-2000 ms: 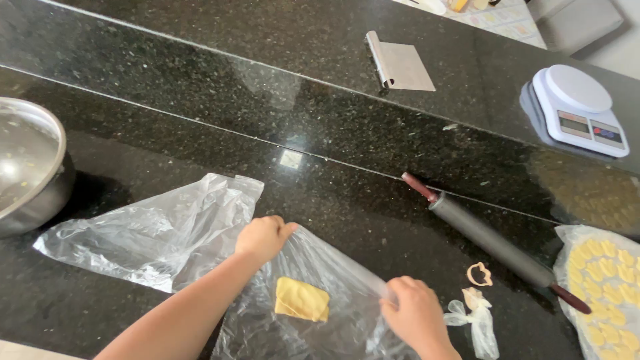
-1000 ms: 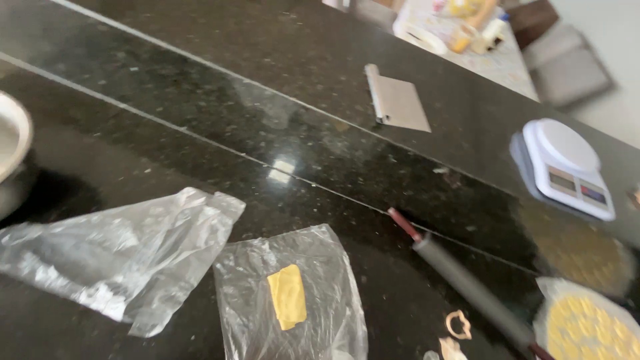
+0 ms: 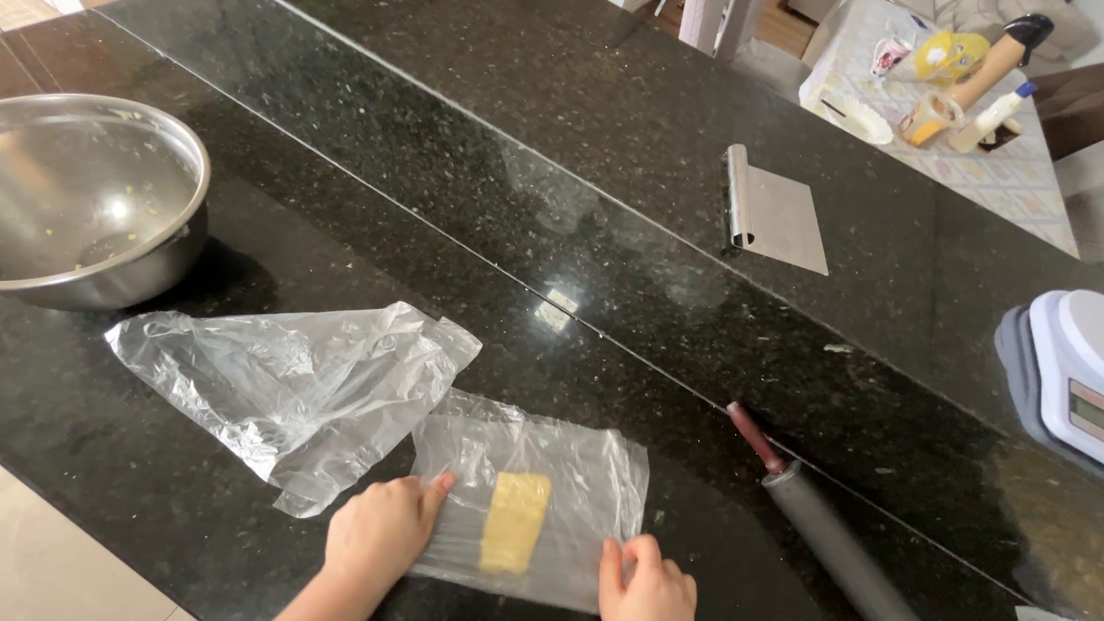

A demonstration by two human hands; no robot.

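Note:
A flat yellow piece of dough (image 3: 515, 523) lies under or within a clear plastic sheet (image 3: 595, 483) on the dark granite counter. My left hand (image 3: 385, 523) grips the sheet's left edge between thumb and fingers. At its lower right edge, my right hand (image 3: 645, 580) pinches the plastic. A second crumpled clear plastic sheet (image 3: 302, 379) lies just up and left, touching or overlapping the first. To the right of my right hand rests a rolling pin (image 3: 832, 535) with a dark barrel and a reddish handle; its lower end is out of view.
A steel mixing bowl (image 3: 164, 259) with small residue stands at the left. On the raised ledge lies a metal bench scraper (image 3: 780, 211), with a white digital kitchen scale (image 3: 1074, 371) at the right edge. Beyond is a table (image 3: 1026, 203) holding a mug, a plate and bottles.
Both hands, out of view one second ago, are back on the plastic sheet around the dough. The sheet's far edge now lies straighter across. The view has shifted, showing more of the bowl.

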